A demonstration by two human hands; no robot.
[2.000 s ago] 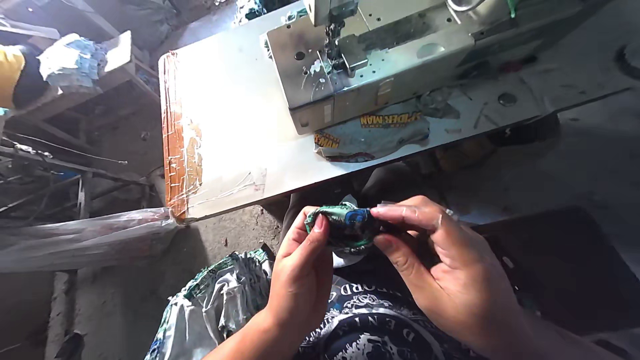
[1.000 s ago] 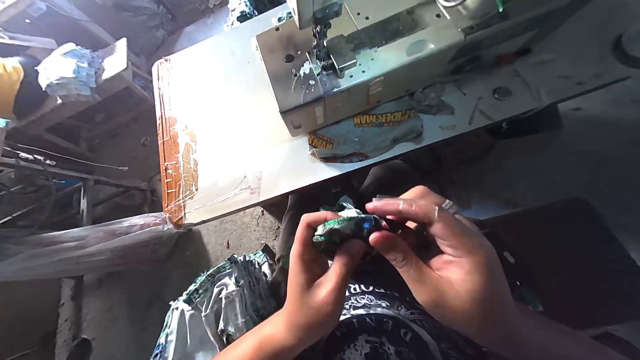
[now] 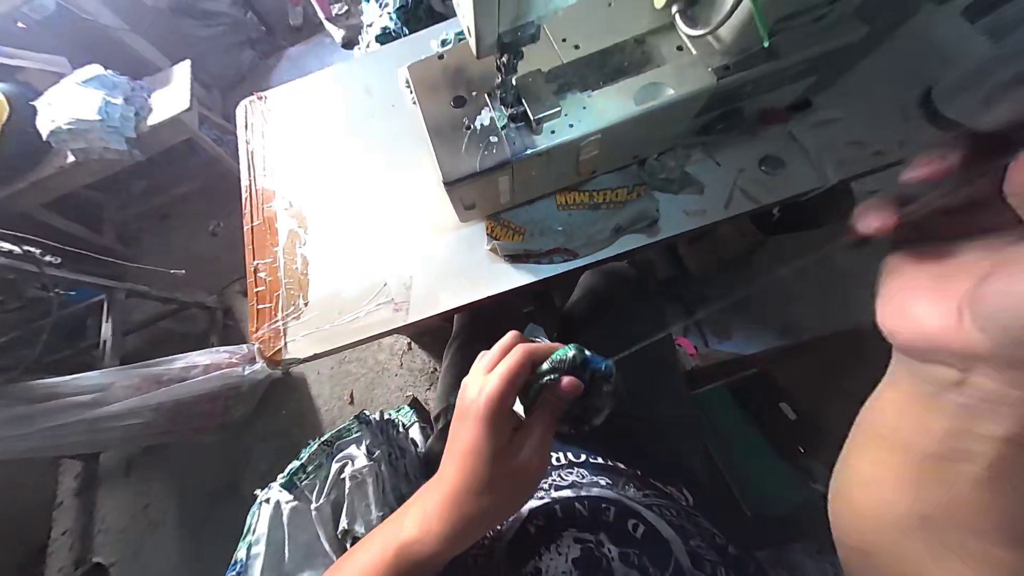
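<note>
My left hand (image 3: 504,408) grips a bunched green and blue piece of fabric (image 3: 572,364) above my lap, thumb and fingers closed on it. A thin thread or strip runs from the fabric up toward my right hand (image 3: 952,264), which is raised at the right edge and blurred. Whether the right hand pinches the end of that thread cannot be made out. Beyond both hands, an industrial sewing machine (image 3: 512,168) stands on the white table. A grey fabric piece with yellow lettering (image 3: 576,224) lies in front of its bed.
The white worktable (image 3: 360,200) has a worn orange-brown left end. A pile of grey and green fabric pieces (image 3: 352,480) rests at my left side. Folded light cloth (image 3: 92,108) sits on a wooden stand at upper left. Clear plastic sheeting (image 3: 136,392) hangs at the left.
My right hand has moved away from the fabric, up and to the right. The left hand still holds the bunched piece, and a taut thread now shows between the hands.
</note>
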